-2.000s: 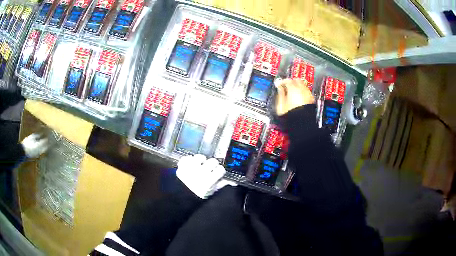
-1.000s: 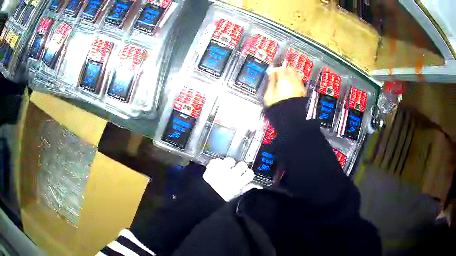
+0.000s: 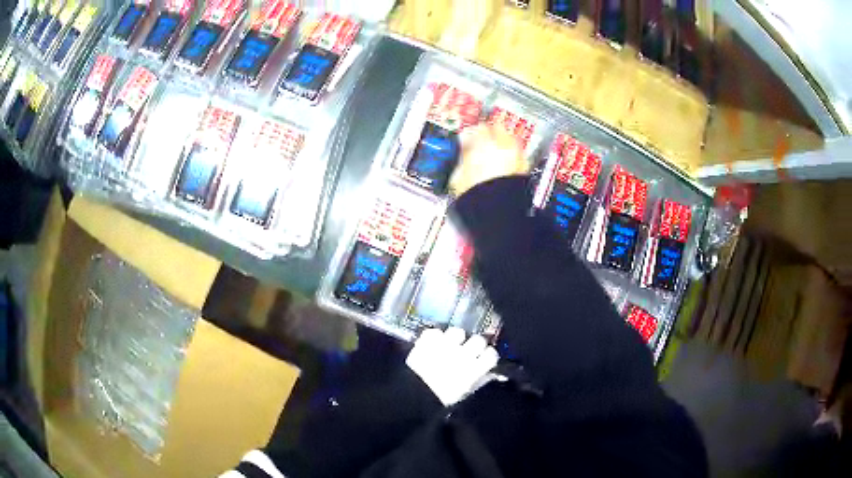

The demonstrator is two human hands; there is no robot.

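A clear tray holds two rows of red-key phones, their dark screens marked in blue. The back-left phone and front-left phone lie face up in their pockets. A paler, glare-covered phone is in the front row. My bare right hand is blurred over the second phone of the back row and covers its screen; whether it holds anything cannot be seen. My white-gloved left hand is at the tray's near edge with curled fingers. My right sleeve hides part of the front row.
More filled trays lie on the left. An open cardboard carton with crinkled clear plastic is at lower left. A tan board is behind the tray. A small bottle and red-and-clear plastic are beyond the right end.
My right hand has moved left along the back row, from near the fourth phone to the second. My left hand stays by the near edge. The view has shifted, moving the tray right and down.
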